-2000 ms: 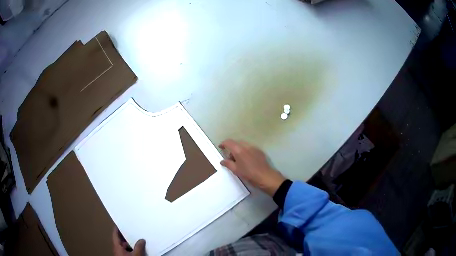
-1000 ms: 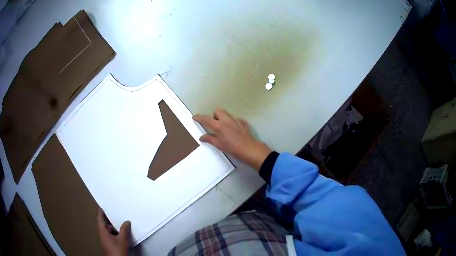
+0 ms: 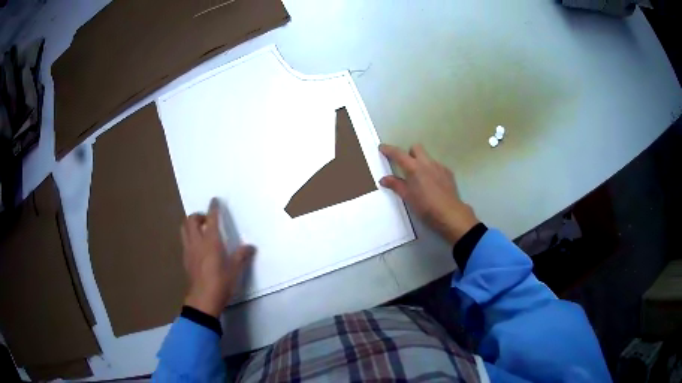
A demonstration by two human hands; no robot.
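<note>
The white marking template [image 3: 232,164] lies flat on a brown cut panel [image 3: 138,224], which shows at the template's left and through its angular window. The template's curved notch is at the top. My left hand [image 3: 212,254] lies on the template's lower left part, fingers apart, holding nothing that I can see. My right hand [image 3: 426,183] is at the template's right edge, with thumb and forefinger a little apart at the edge. Whether a small chalk piece is in its fingertips cannot be seen.
Brown panels [image 3: 164,56] lie at the upper left, the top one with a thin white line. More brown panels [image 3: 45,284] lie at the left. Small white chalk pieces [image 3: 493,141] sit on the stained table [image 3: 464,82]. Dark bundles [image 3: 22,97] are at the far left edge.
My left hand has moved from the template's lower left edge up onto its surface. My right hand stays by the right edge. The view has shifted, so the table's things appear displaced.
</note>
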